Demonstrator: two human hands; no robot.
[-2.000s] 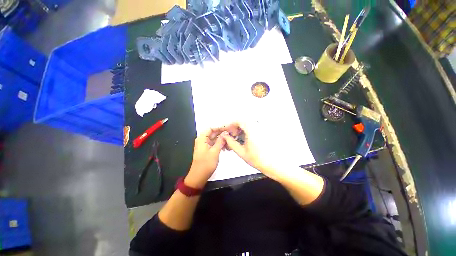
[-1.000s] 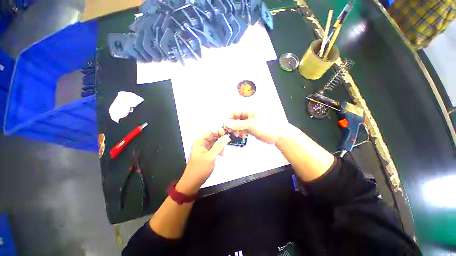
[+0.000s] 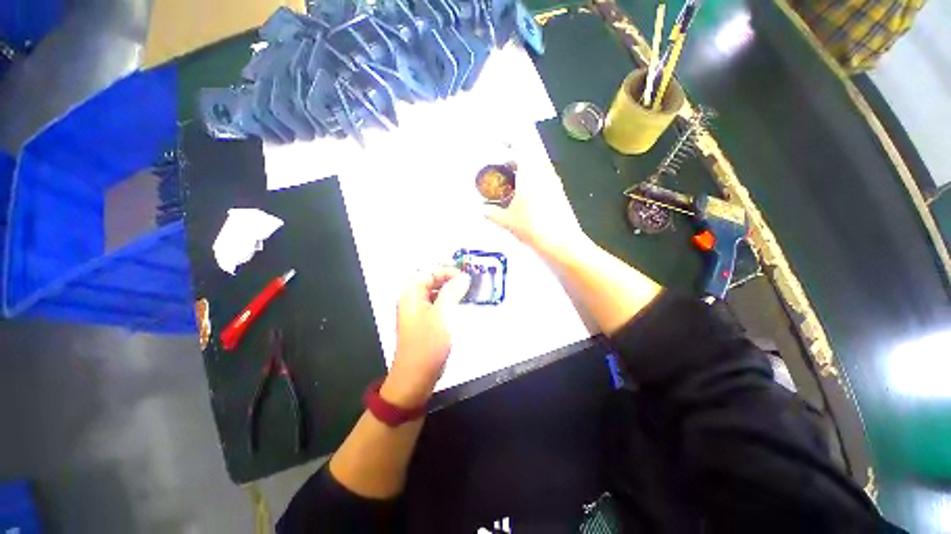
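Note:
The small square housing with a circuit board [image 3: 488, 280] shows a dark blue rim and a pale, shiny middle, over the white paper [image 3: 396, 188]. My left hand [image 3: 422, 318] holds its left edge between thumb and fingers. My right hand [image 3: 525, 217] is at the small round tin [image 3: 494, 185] with golden-brown contents. Its fingers touch or overlap the tin's lower right rim; whether they grip the tin or something small is unclear.
Many blue-grey cover plates [image 3: 349, 73] are piled at the far end. Left lie a tissue [image 3: 244, 238], red knife [image 3: 258, 310] and pliers [image 3: 277, 391]. Right are a round lid [image 3: 582, 120], brush pot [image 3: 638, 115], iron stand [image 3: 649, 214] and soldering gun [image 3: 721, 248]. A blue crate [image 3: 104, 250] stands left.
My right hand has left the housing and moved up to the tin. The housing now shows openly at my left fingertips. The whole view has shifted somewhat.

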